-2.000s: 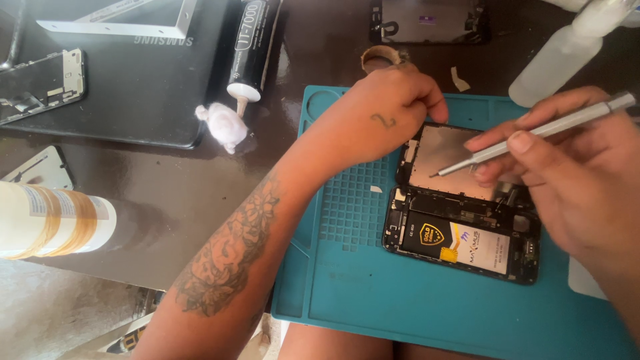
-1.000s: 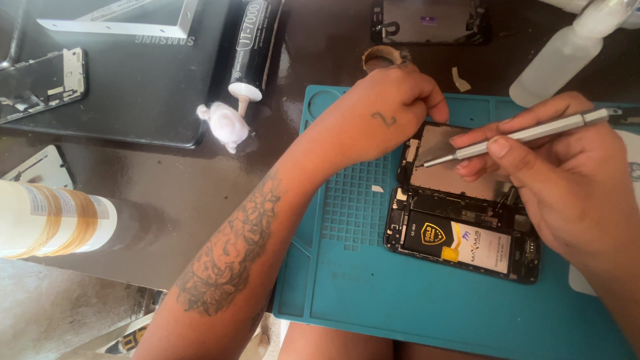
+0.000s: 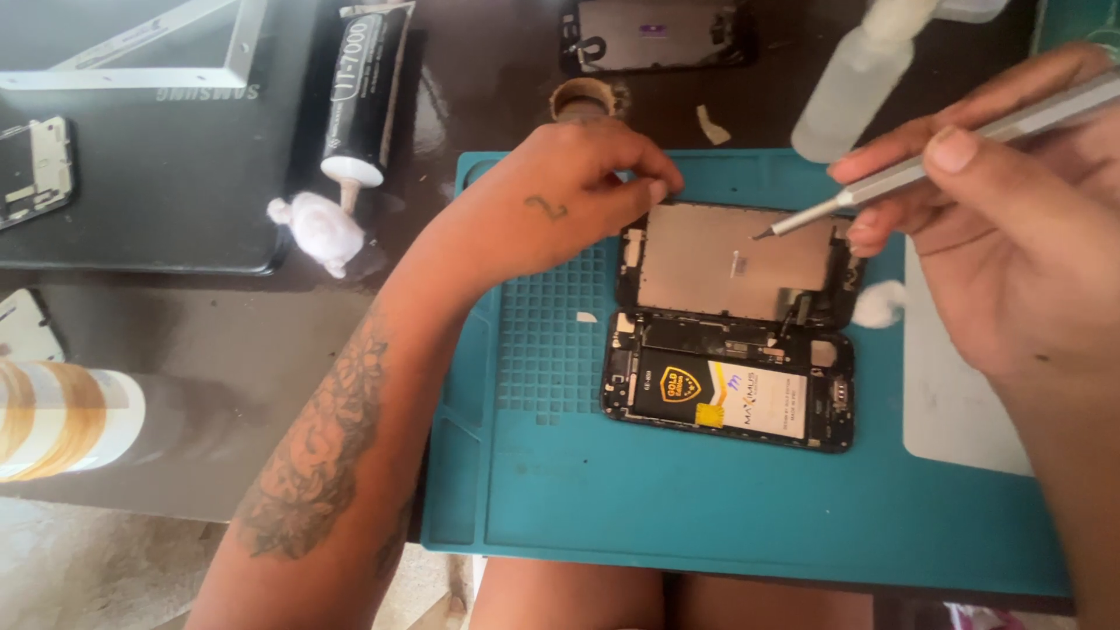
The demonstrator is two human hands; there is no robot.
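An opened smartphone lies on a teal silicone repair mat (image 3: 700,499). Its display assembly (image 3: 700,262) is folded out above the body, metal back up, and flex cables join the two at the right. In the phone body (image 3: 647,337) sits a battery (image 3: 761,398) with a yellow tab. My left hand (image 3: 577,192) has its thumb and forefinger at the display's upper left corner, seemingly pinching its edge. My right hand (image 3: 989,184) grips a silver precision screwdriver (image 3: 901,179) between thumb and fingers; its dark tip is over the display's back plate.
Another display (image 3: 652,35), a tape roll (image 3: 584,98) and a clear bottle (image 3: 853,87) stand beyond the mat. Cotton (image 3: 878,304) and a white plate (image 3: 954,394) lie right. Leftward are a glue tube (image 3: 360,96), cotton wad (image 3: 319,229), black Samsung laptop (image 3: 175,184) and taped white container (image 3: 70,420).
My right hand has moved right with the screwdriver, its tip leaving the display's left edge for the plate's right half. My left hand stays at the display's corner.
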